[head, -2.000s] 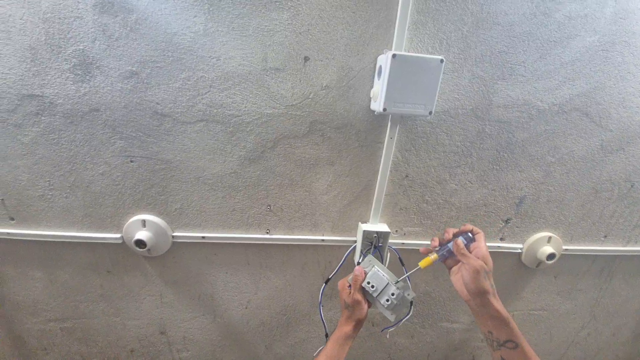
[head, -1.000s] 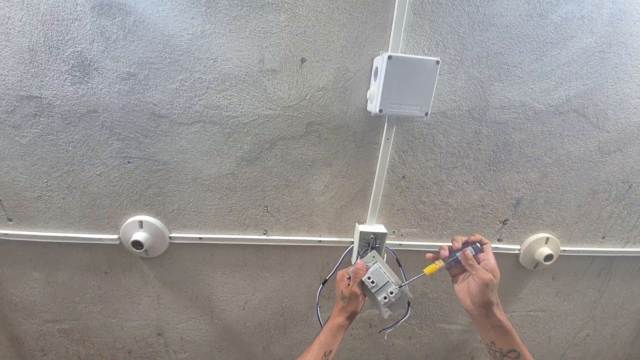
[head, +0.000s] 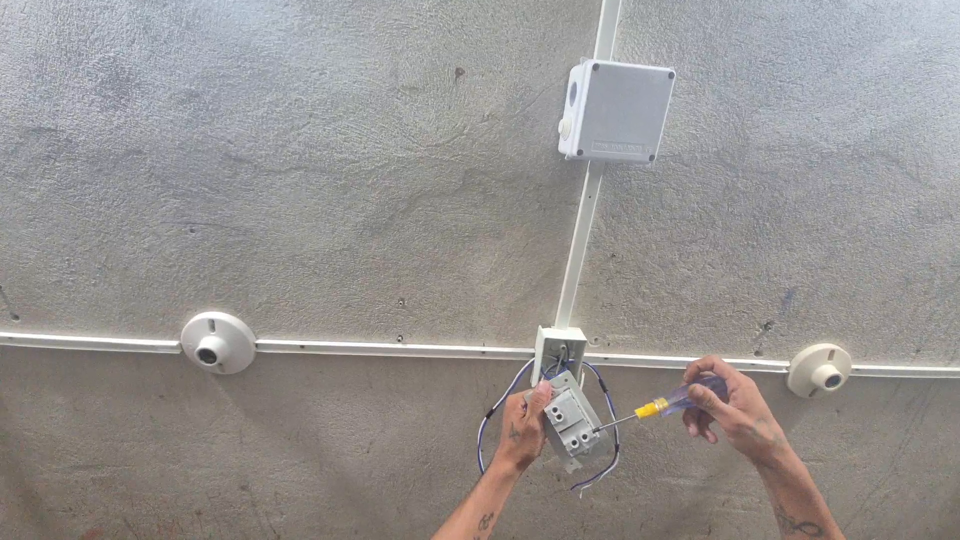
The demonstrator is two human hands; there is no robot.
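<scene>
My left hand grips the upper left edge of a grey wiring device module on a mounting plate, its terminal side facing me. In my right hand is a screwdriver with a clear purple and yellow handle; its tip meets the module's right side, near the lower terminals. Just above the module, an open white wall box has wires inside. Blue and white wires loop down on both sides of the module, and the right-hand loop ends in loose tips below it.
A white junction box sits higher on the rough cement wall. White trunking runs from it down to the wall box. Horizontal trunking extends to both sides, with one round lampholder at left and another lampholder at right.
My right hand's fingers have shifted around the screwdriver handle, and the screwdriver lies at a flatter angle than in the earliest frame. My left hand still holds the module.
</scene>
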